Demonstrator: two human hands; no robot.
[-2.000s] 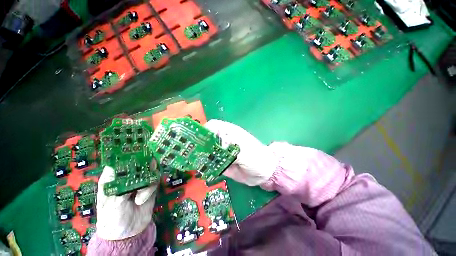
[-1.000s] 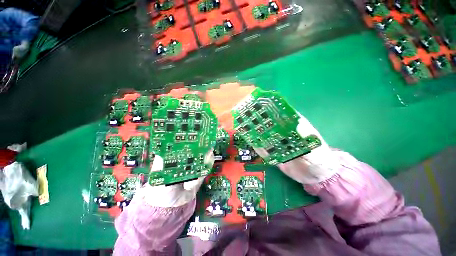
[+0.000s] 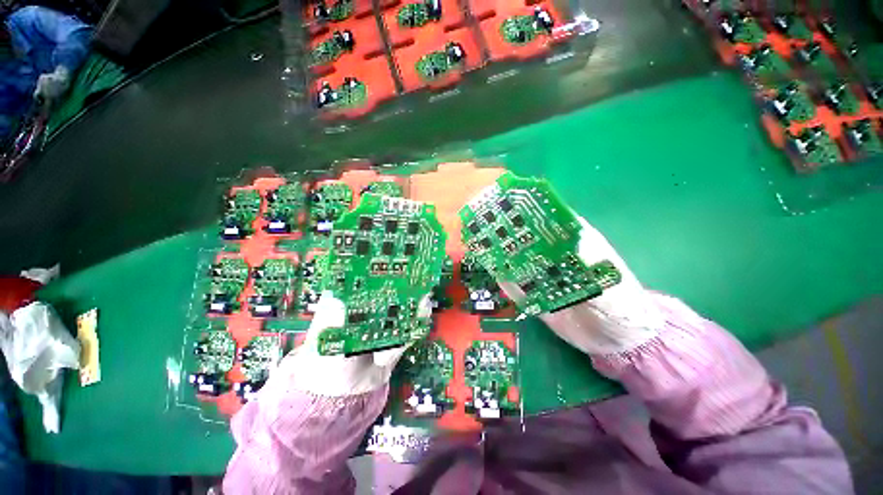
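Observation:
My left hand (image 3: 353, 372), in a white glove, holds a green circuit board (image 3: 382, 276) with its connector end toward me. My right hand (image 3: 610, 314), also gloved, holds a second green circuit board (image 3: 531, 242), tilted to the left at its top. The boards are side by side and apart, small dark parts showing on their upper faces. Both are above the near component tray (image 3: 254, 314), which has red-orange pockets with rows of boards. A bare orange pocket (image 3: 447, 193) shows behind the held boards. Most of my fingers are hidden under the boards.
A white label (image 3: 399, 440) lies at the near tray's front edge. Another tray (image 3: 426, 90) lies across the belt, and a third (image 3: 775, 126) is at far right. A crumpled white heap (image 3: 37, 338) and paper slip (image 3: 89, 348) lie at left. A person's blue sleeve (image 3: 48, 43) shows far left.
Since the oldest frame the view has shifted and the two boards have moved apart. In the last second the left board has moved slightly right, closer to the right one. Both boards remain held.

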